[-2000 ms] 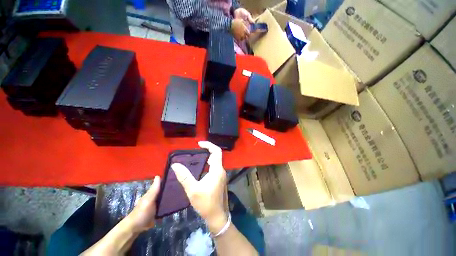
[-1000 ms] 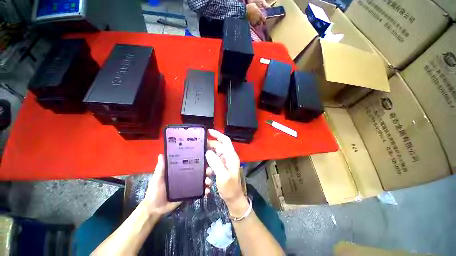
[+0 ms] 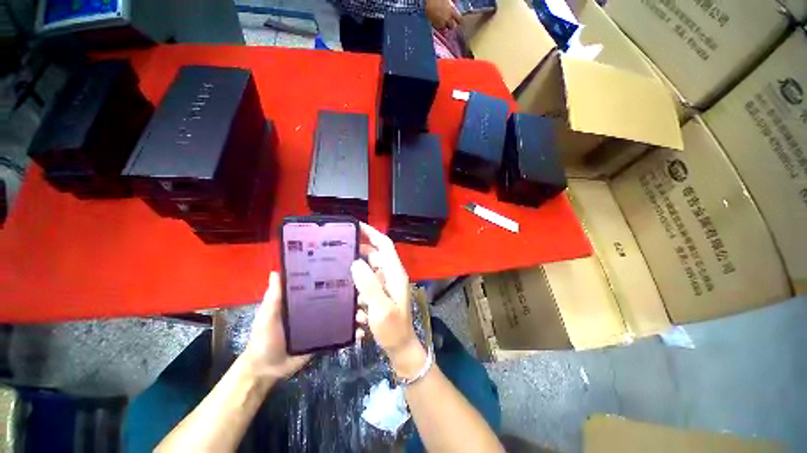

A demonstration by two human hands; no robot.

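A smartphone point(image 3: 320, 287) with a lit pinkish screen is upright in front of me, above the near edge of the red table. Small dark lines and pictures show on its upper half. My left hand point(image 3: 272, 332) holds it from the left side and below. My right hand point(image 3: 386, 296) is at its right edge, with the thumb beside the screen and fingers partly behind the phone. From this view I cannot tell how firmly the right fingers touch it.
Black boxes point(image 3: 195, 119) stand in stacks on the red table point(image 3: 97, 257). A utility knife point(image 3: 492, 218) lies at its right. Open and sealed cartons point(image 3: 677, 221) stand at the right. Wrapped goods with crumpled white paper point(image 3: 386, 406) are between my knees. A person's hand point(image 3: 442, 13) shows at the top.
The right thumb has moved off the screen to the phone's right edge since the earliest frame. The phone turned from tilted to nearly upright. The view has shifted slightly since the middle frame.
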